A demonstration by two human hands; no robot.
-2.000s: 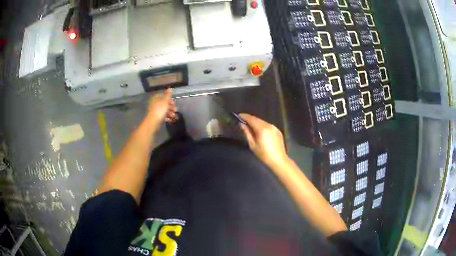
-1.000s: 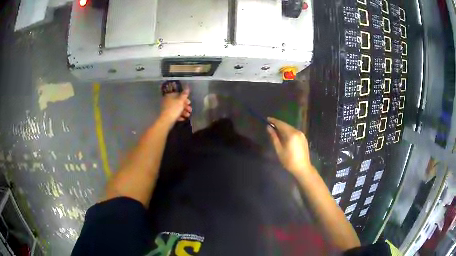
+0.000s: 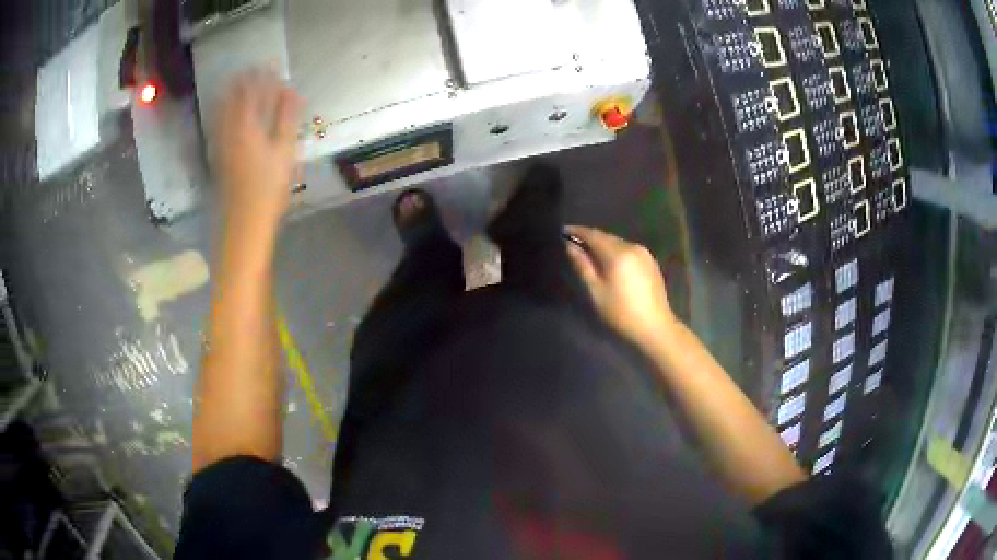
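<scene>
My left hand [image 3: 257, 142] is blurred and reaches forward over the left sliding plate [image 3: 208, 104] of the white-grey bench press machine [image 3: 383, 66]. No object shows in it, and its fingertips are too blurred to tell their pose. My right hand [image 3: 618, 273] is in front of my body, right of centre, with the fingers curled around a thin dark item [image 3: 575, 240]. Only a small edge of that item shows, so I cannot tell what it is. The control display [image 3: 396, 160] is on the machine front.
An emergency stop [image 3: 614, 114] is at the machine's right corner. Black trays on the right hold parts with outlined windows [image 3: 796, 149] and, nearer me, parts with pale key grids [image 3: 797, 340]. A red light [image 3: 149, 93] glows at the left. My feet stand on the grey floor [image 3: 328, 263].
My left hand has moved from in front of the machine, forward and left over the left plate. My right hand stays near my body, still holding the dark item. The view has shifted.
</scene>
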